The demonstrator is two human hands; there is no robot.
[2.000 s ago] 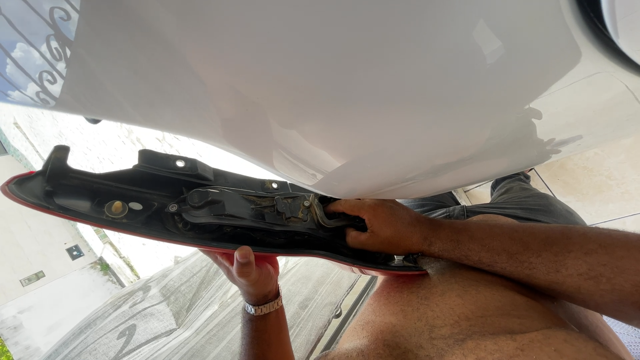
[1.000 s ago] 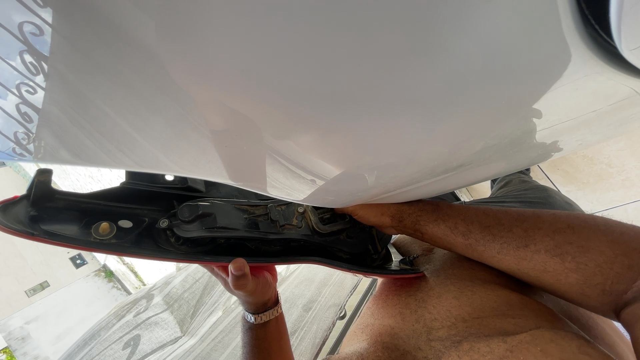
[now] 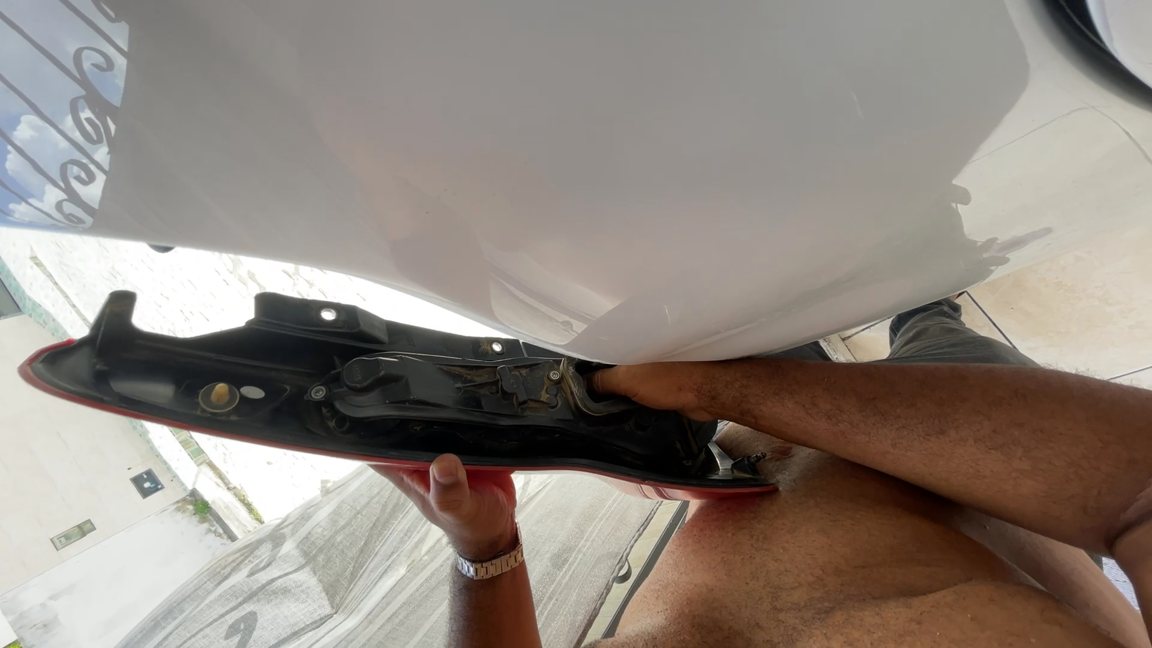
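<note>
A vehicle tail light assembly [image 3: 450,400], with a black housing facing me and a red lens edge below, lies lengthwise under a light-coloured body panel [image 3: 630,180]. My left hand [image 3: 463,504], with a metal-band watch [image 3: 490,564] on the wrist, holds it from beneath, thumb up against the red edge. From the right, my right hand [image 3: 648,385] reaches to the wiring [image 3: 576,387] at the back of the housing. Its fingertips are hidden behind the wiring and panel edge, so their grip cannot be made out. A bulb [image 3: 219,398] shows at the housing's left end.
The body panel overhangs the housing and my right wrist. My bare torso [image 3: 810,558] is close to the light's right end. Grey mesh fabric [image 3: 306,558] is below left. A pale wall [image 3: 72,432] stands at left, and floor tiles [image 3: 1080,306] show at right.
Since one second ago, more of the housing's upper edge has come out from behind the body panel. My left hand keeps its hold, and my right hand stays at the wiring.
</note>
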